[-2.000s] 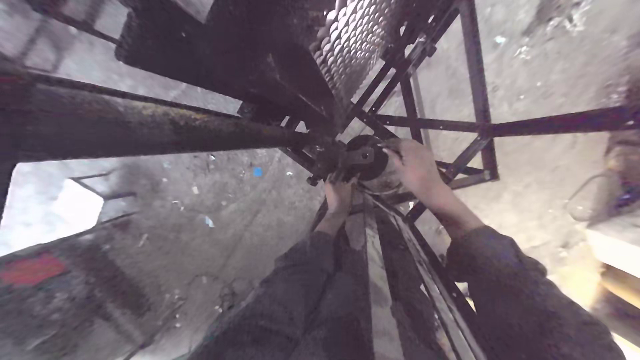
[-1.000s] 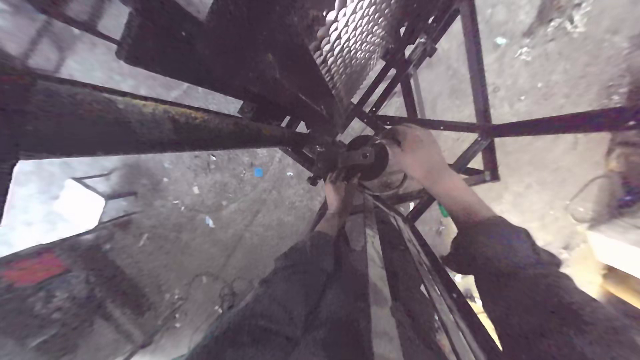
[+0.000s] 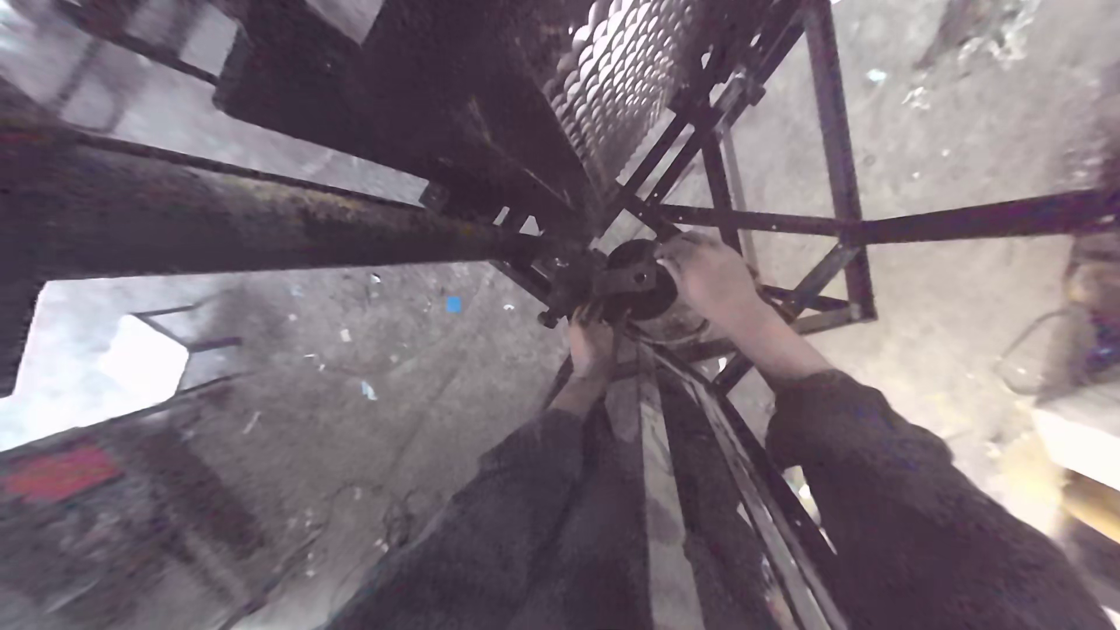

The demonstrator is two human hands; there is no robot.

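Near the middle of the head view, a dark round wheel or pulley sits with a metal bracket across its face. My right hand rests at the wheel's upper right edge, fingers bent over the rim; whether it grips the rim is unclear. Below the bracket, my left hand reaches up, its fingertips at the bracket's underside and partly hidden there. A small bolt or knob sticks out to the left of the bracket.
A thick dark steel beam runs in from the left. Perforated or embossed sheet metal rises above the wheel. A steel frame with crossing bars stands at the right, and long rails extend between my forearms. Debris lies on the concrete floor.
My right hand has shifted slightly along the wheel's edge, and its forearm has moved a little to the right. My left hand stays below the bracket.
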